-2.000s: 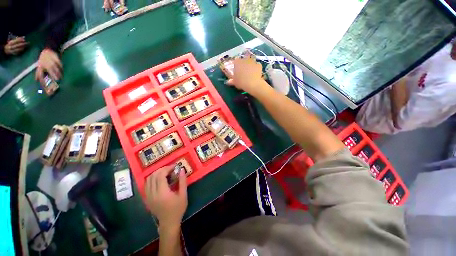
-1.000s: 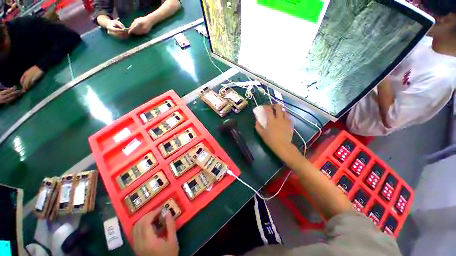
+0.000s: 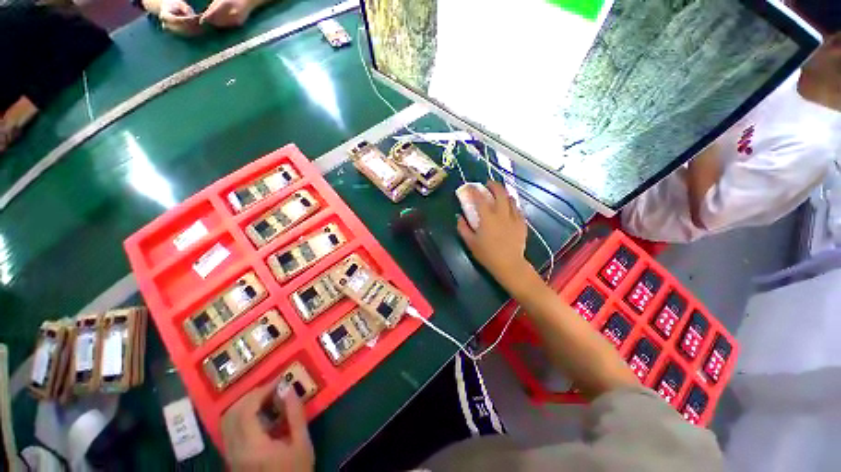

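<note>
My left hand point(image 3: 269, 426) is at the near end of the red phone tray point(image 3: 327, 385), its fingers on a tan-backed phone point(image 3: 297, 380) in the nearest left slot. My right hand point(image 3: 495, 235) rests on a white mouse point(image 3: 473, 205) right of the tray. A cabled phone point(image 3: 372, 289) lies askew across two phones in the tray's right column, with a white USB cable point(image 3: 449, 336) in its near end. The two far left slots hold no phones, only white slot labels point(image 3: 211, 259).
Spare phones point(image 3: 381, 171) and a black scanner point(image 3: 426, 249) lie between tray and mouse. A monitor point(image 3: 590, 92) stands beyond. Phone stacks point(image 3: 86, 353) and a white card point(image 3: 183, 429) are at left. A red tray of black phones point(image 3: 659, 323) is at lower right, near a person point(image 3: 747, 175).
My right hand has moved from the spare phones onto the mouse. My left hand remains at the near left phone. The view has shifted, showing more of the lower right tray.
</note>
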